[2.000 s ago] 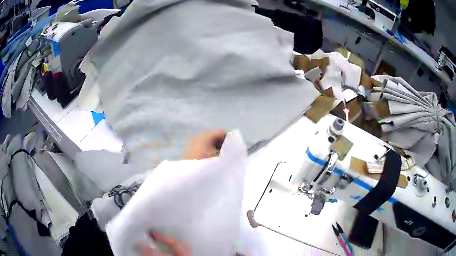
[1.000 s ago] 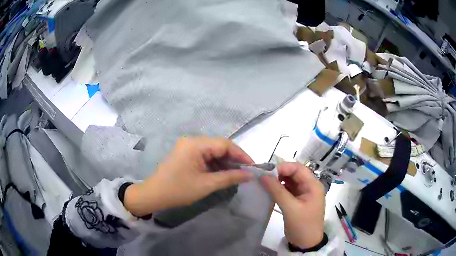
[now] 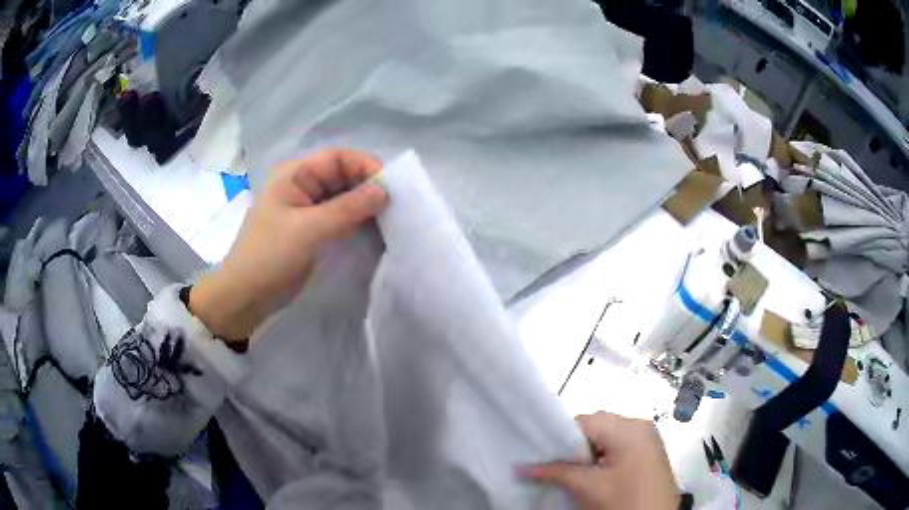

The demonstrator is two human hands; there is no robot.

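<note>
My left hand pinches the upper corner of a pale, smooth garment piece between thumb and fingers. My right hand grips the same piece at its lower right edge. The edge runs taut between the two hands, and the piece hangs down toward my lap. Behind it, a large grey garment panel lies spread over the table. The white sewing machine with a blue stripe stands to the right, its needle area just above my right hand, not touching the cloth.
Small snips and a dark flat rectangle lie beside the machine bed. A black strap hangs over the machine arm. Brown tags and fanned grey pieces lie beyond. Tied grey bundles are at left.
My hands were close together pinching a folded edge; now they are apart. My left hand has moved up and left, my right hand down, with the pale piece stretched between them.
</note>
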